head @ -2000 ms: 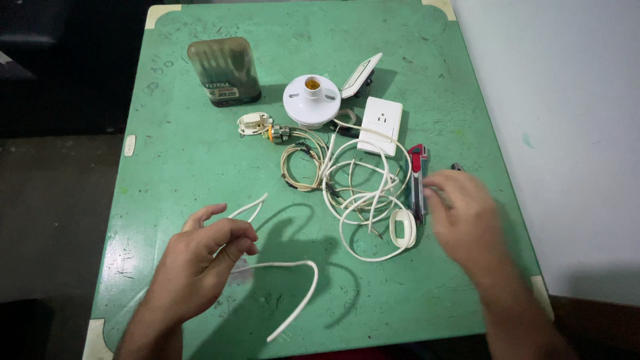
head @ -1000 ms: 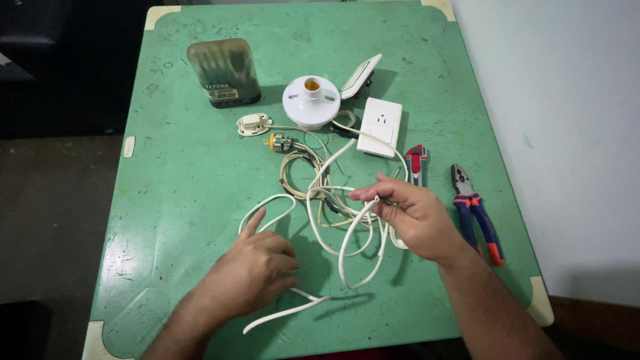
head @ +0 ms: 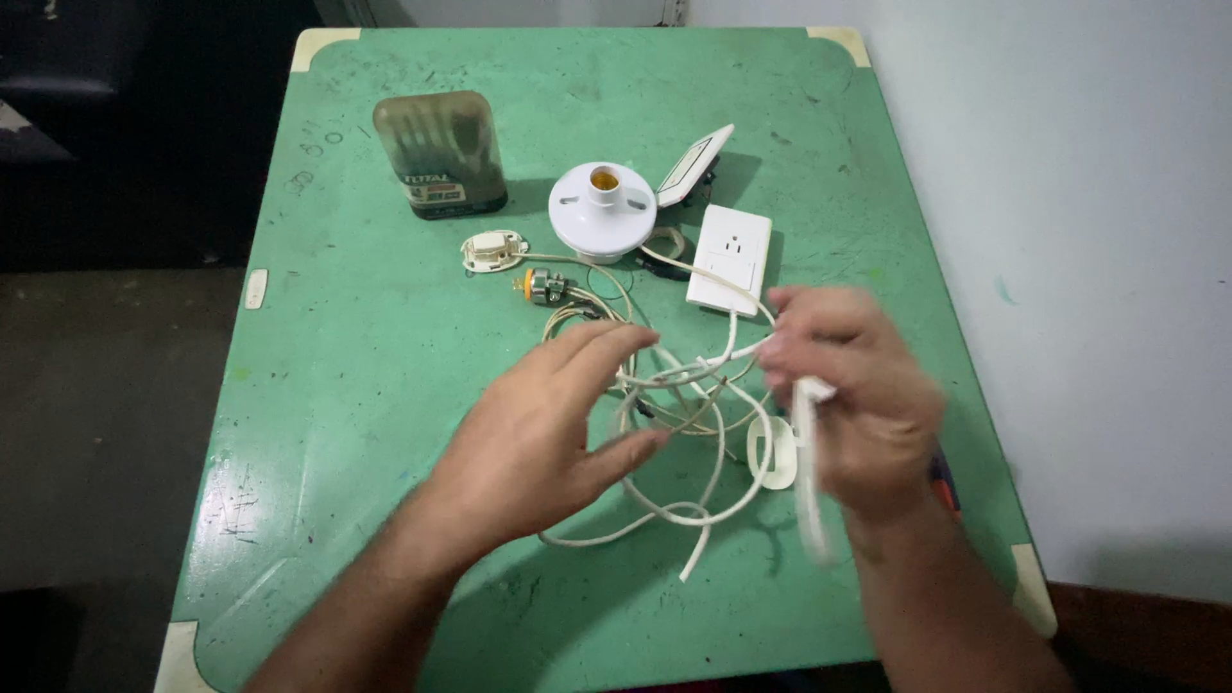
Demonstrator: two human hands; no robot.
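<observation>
My left hand (head: 549, 433) hovers with thumb and fingers apart at the left side of a loose tangle of white electrical cable (head: 724, 462). A length of that cable is gripped in my right hand (head: 852, 395), which is blurred, and one piece hangs down from it. Beside the right hand lies an oval cream plastic ring-shaped part (head: 773, 452). Above the tangle are a white wall outlet (head: 730, 260), a round white lamp holder (head: 603, 210) and a tilted white wall plate (head: 695, 166). An orange and metal plug (head: 541, 286) lies left of the tangle, near a small cream fitting (head: 493, 250).
A translucent Total tool case (head: 441, 154) stands at the back left of the green table (head: 337, 385). Part of the pliers' handle (head: 943, 486) shows behind my right forearm. A white wall borders the right side.
My left hand has moved up and right to the cable tangle. The right hand has moved right, raising cable with it. The pliers and red utility knife, in view earlier, are now mostly or wholly hidden.
</observation>
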